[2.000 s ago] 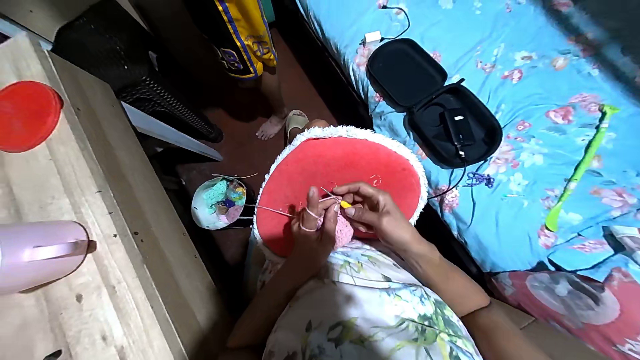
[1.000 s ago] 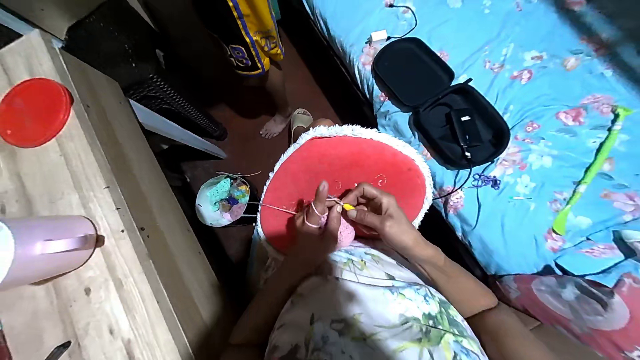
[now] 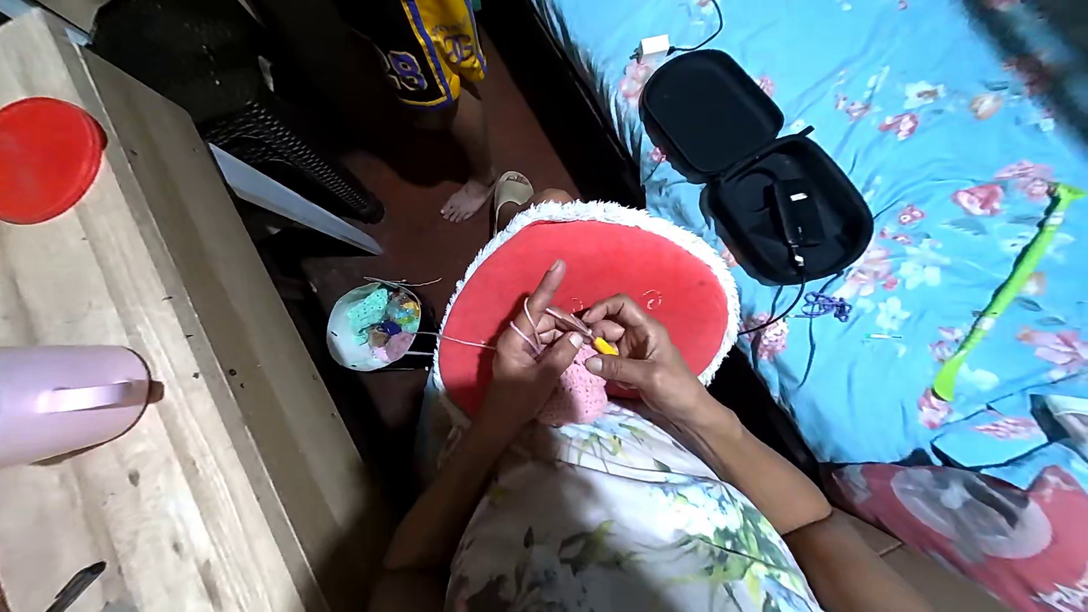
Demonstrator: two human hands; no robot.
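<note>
My left hand point(image 3: 531, 361) grips the pink crocheted piece point(image 3: 576, 398), its index finger raised with light yarn looped round the fingers. In my right hand point(image 3: 642, 353) is a crochet hook with a yellow grip point(image 3: 604, 346), its tip at the work by my left fingertips. The yarn point(image 3: 463, 341) runs left toward a white tub point(image 3: 344, 347) that holds several coloured crocheted pieces or yarns. Beneath both hands lies a red round cushion point(image 3: 518, 263) with a fluffy white edge, on my lap.
A wooden table point(image 3: 144, 425) at left bears a pink mug point(image 3: 76, 404) and a red lid point(image 3: 47, 160). On the blue flowered bed sit an open black case point(image 3: 786, 208), a green strip-like object point(image 3: 1003, 293) and a purple cord point(image 3: 824, 307). Another person's leg point(image 3: 472, 140) is beyond the cushion.
My hands stay at the pink piece over the cushion, with small shifts of the fingers and hook. Nothing has been let go.
</note>
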